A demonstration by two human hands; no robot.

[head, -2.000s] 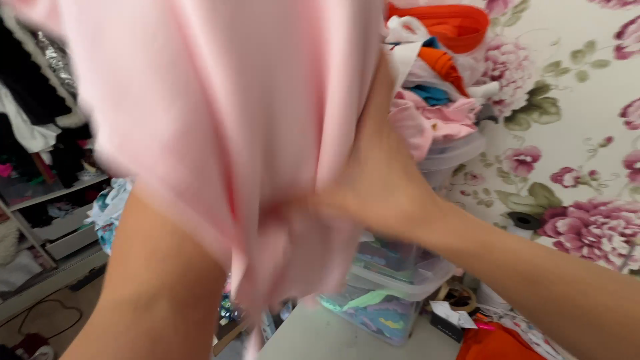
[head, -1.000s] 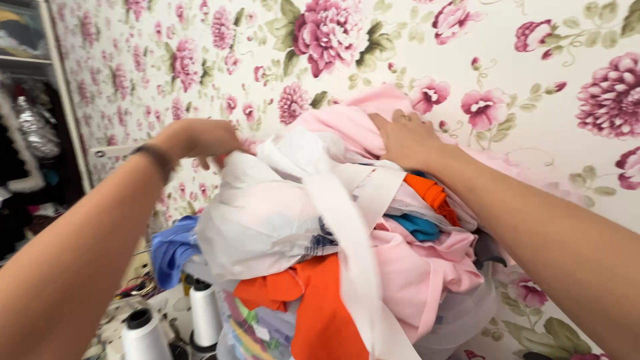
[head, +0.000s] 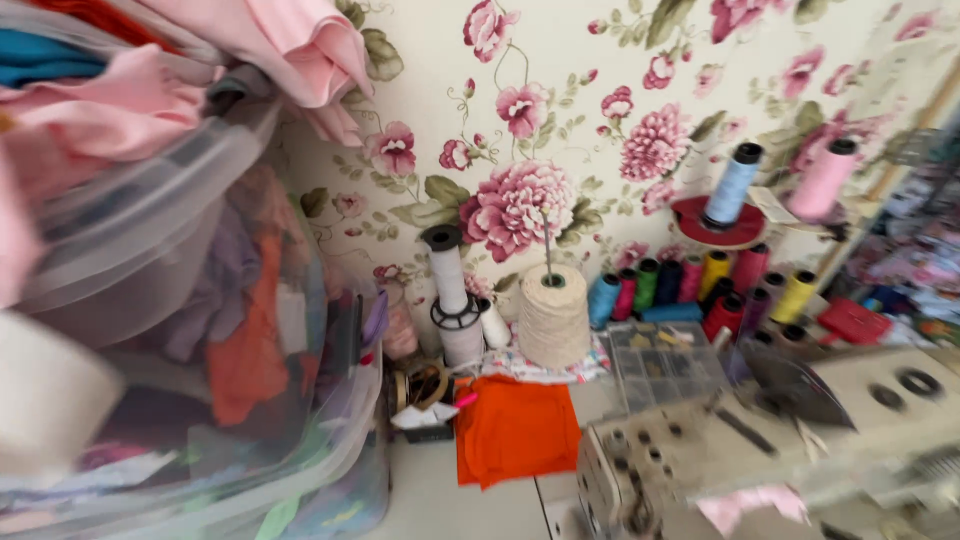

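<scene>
Neither of my hands shows in the head view. Pink fabric (head: 300,52) lies on top of a clear plastic bin (head: 142,247) at the left, beside blue fabric (head: 45,58). White fabric (head: 52,397), blurred, hangs at the left edge. Folded orange fabric (head: 517,431) rests on the table beside an industrial sewing machine (head: 735,435). A small scrap of pink fabric (head: 754,506) is at the machine's lower front.
A large cream thread cone (head: 555,319) and a white thread spool (head: 448,277) stand by the floral wall. Several coloured spools (head: 645,285) and a clear compartment box (head: 664,360) are behind the machine. A lower clear bin (head: 352,480) stands at the left.
A second ago both hands were on the fabric pile; now they are out of view. The pink fabric lifted in the oldest frame lies on the pile. The view has swung right and down.
</scene>
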